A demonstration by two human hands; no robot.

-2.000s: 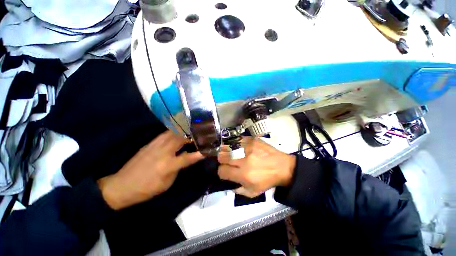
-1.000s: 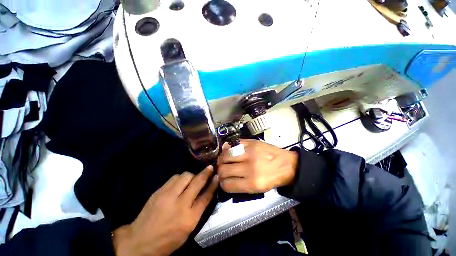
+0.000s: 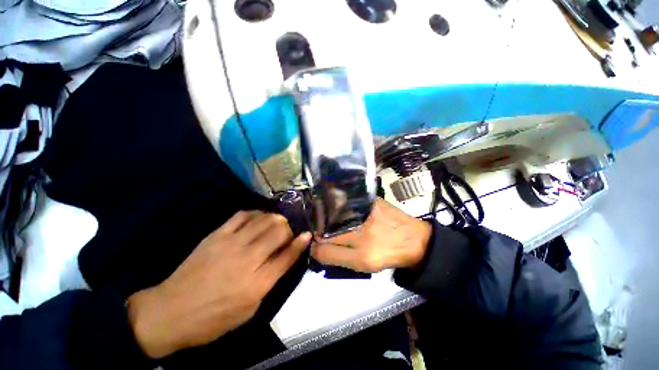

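Observation:
The black garment panel [image 3: 137, 166] lies left of and under the front end of the white and blue sewing machine [image 3: 448, 65]. My left hand [image 3: 224, 278] lies on the panel, its fingertips close to the presser foot area. My right hand [image 3: 376, 242] is bent at the cloth's right edge, its fingers partly behind the shiny metal lever cover [image 3: 336, 152]. The two hands' fingertips nearly meet. The needle and presser foot are hidden. Whether my right fingers pinch the cloth cannot be seen clearly.
Black-handled scissors [image 3: 457, 199] lie under the machine arm. A dark disc [image 3: 542, 189] and small red and metallic items are at the table's right end. Grey-white cut pieces with black edges [image 3: 94, 36] are stacked at the back left. The ruler edge [image 3: 347, 318] runs along the front.
The view has shifted, so the machine head sits further right. My left hand has moved forward, its fingertips now nearer the needle area. My right hand stays beside it, now more covered by the metal part.

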